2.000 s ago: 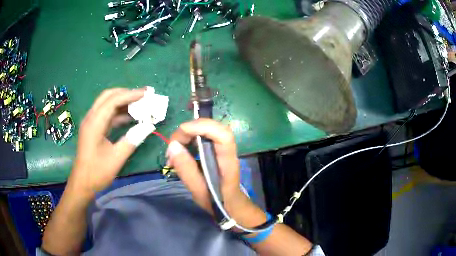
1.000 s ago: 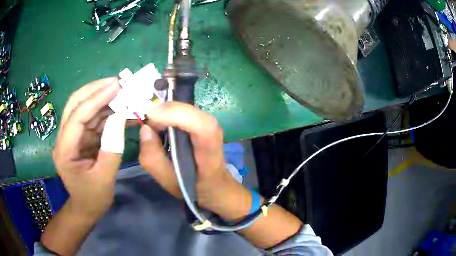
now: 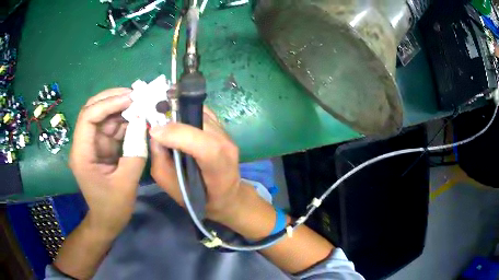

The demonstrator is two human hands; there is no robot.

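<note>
My left hand holds a white plastic housing between its fingers and its thumb, which wears a white finger cot. My right hand holds the black-handled soldering iron, its metal end pointing to the back, past the housing. A thin white solder feed tube runs along the iron and loops off right. The right fingertips are against the housing's lower right edge, where a bit of red wire shows. What they grip there is partly hidden.
A large grey fume hood stands at the right. Circuit boards lie at the left. Black-and-white lead parts are tangled at the back. A blue crate is below the bench edge at left. A black box is at far right.
Since two seconds ago, my right hand has moved left to the housing, bringing the iron along. The red wire between the hands now shows only as a short bit. The housing is turned differently.
</note>
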